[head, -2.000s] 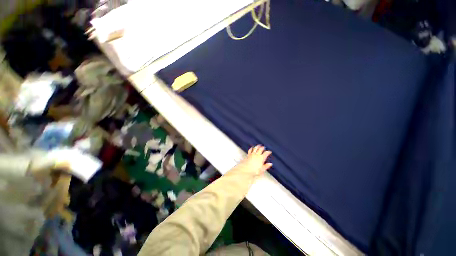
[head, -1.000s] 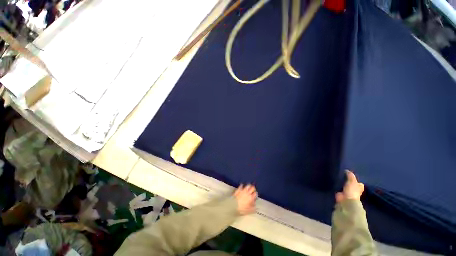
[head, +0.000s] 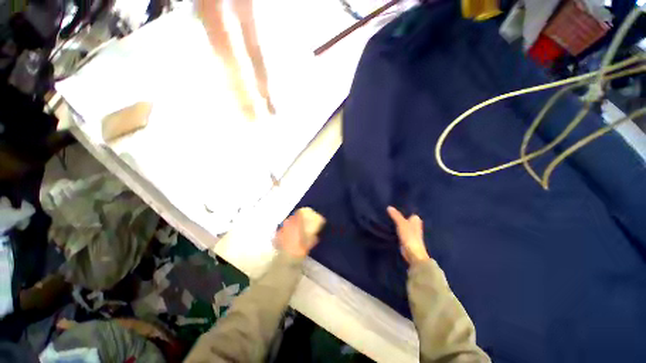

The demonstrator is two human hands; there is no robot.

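My left hand [head: 292, 237] is closed around the small pale yellow block [head: 311, 222], a little blurred, at the near corner of the navy cloth [head: 482, 234]. My right hand [head: 411, 235] is to its right on the navy cloth, with creases running to the fingers; it grips an upper layer, though the fingertips are partly hidden. This layer lies loose and rumpled, its rounded folded end towards the white sheets. A darker flat layer shows beneath it between my hands. The pale table edge [head: 354, 305] runs below both hands.
White sheets [head: 191, 156] cover the left of the table, with a tan block [head: 126, 121] and a thin brown stick [head: 354, 28] on them. Yellowish cable loops [head: 482, 172] hang or lie over the cloth at right. Cloth bundles [head: 99, 220] and scraps lie on the floor at left.
My left hand has moved from the near table edge to the yellow block and taken hold of it. My right hand has moved left, and the upper navy layer now reaches closer to the white sheets.
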